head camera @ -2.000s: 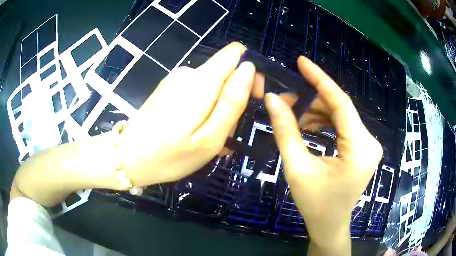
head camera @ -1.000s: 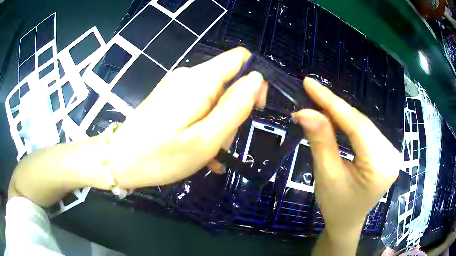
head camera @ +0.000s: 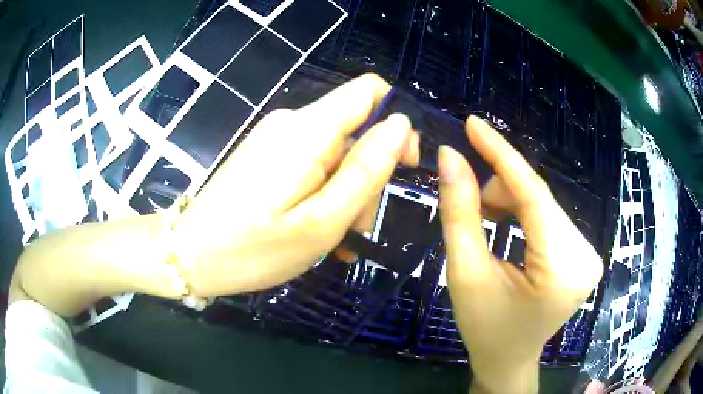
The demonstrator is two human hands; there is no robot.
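A dark plastic housing (head camera: 435, 131) is held above the tray, tilted, between both hands. My left hand (head camera: 297, 181) grips its left end between thumb and fingers and hides part of it. My right hand (head camera: 512, 246) is at its right end, thumb and fingers around the edge; the dark part blends with the background. Below lies a glossy black blister tray (head camera: 539, 154) with housings in its pockets, several with white frames around their windows (head camera: 405, 223). A die-cut adhesive sheet (head camera: 254, 58) with dark rectangles lies at the upper left.
White lattice waste matrix (head camera: 58, 169) overlaps at the left. More lattice sheets (head camera: 634, 223) and a bright white stack (head camera: 664, 223) lie right of the tray. A glossy green surface (head camera: 617, 54) runs along the upper right. A pink fan (head camera: 636, 387) and part of a person's arm (head camera: 682, 362) show lower right.
My right hand moved right and down, then back a little left, with its thumb raised again. The housing's tilt changed slightly. My left hand stays nearly in place.
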